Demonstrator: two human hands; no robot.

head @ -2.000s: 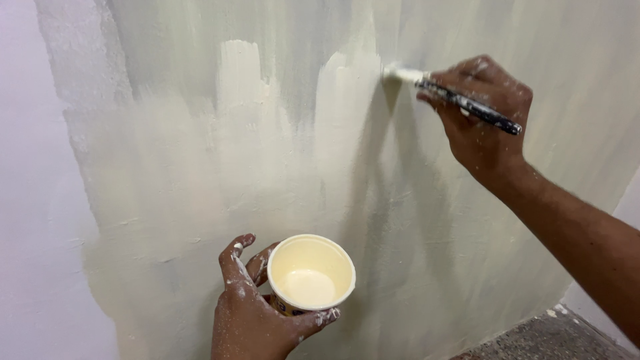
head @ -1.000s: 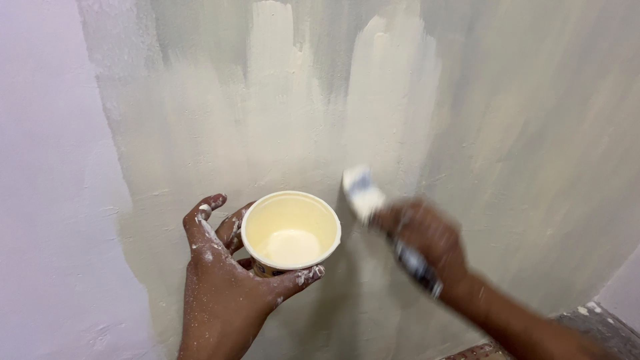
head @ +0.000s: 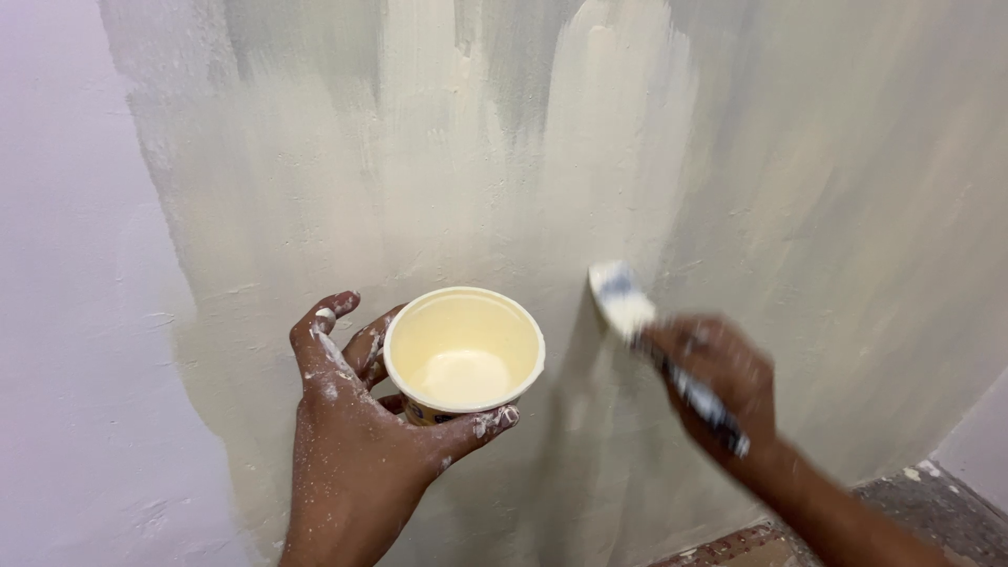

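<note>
My left hand [head: 362,441], spotted with paint, holds a small plastic cup [head: 465,346] by its side, thumb in front and fingers behind. Pale cream paint [head: 465,375] lies in the bottom of the cup. To the right, my right hand [head: 717,378] grips a paintbrush [head: 622,299] by its dark, paint-smeared handle and is slightly blurred. The bristles, coated with pale paint and showing a bluish patch, touch the wall [head: 488,197] or are very close to it. Wide pale vertical strokes run down the grey-green wall above the cup and brush.
A pale lilac painted area [head: 71,299] with an uneven edge borders the wall on the left. At the lower right lies a dark floor surface [head: 929,504] with paint spots, beside a reddish-brown strip [head: 732,543]. Another pale wall [head: 980,441] meets it at the corner.
My right hand has moved the brush down from high on the wall. The pale stroke at the right looks broader than two seconds ago. The left hand still holds the cup.
</note>
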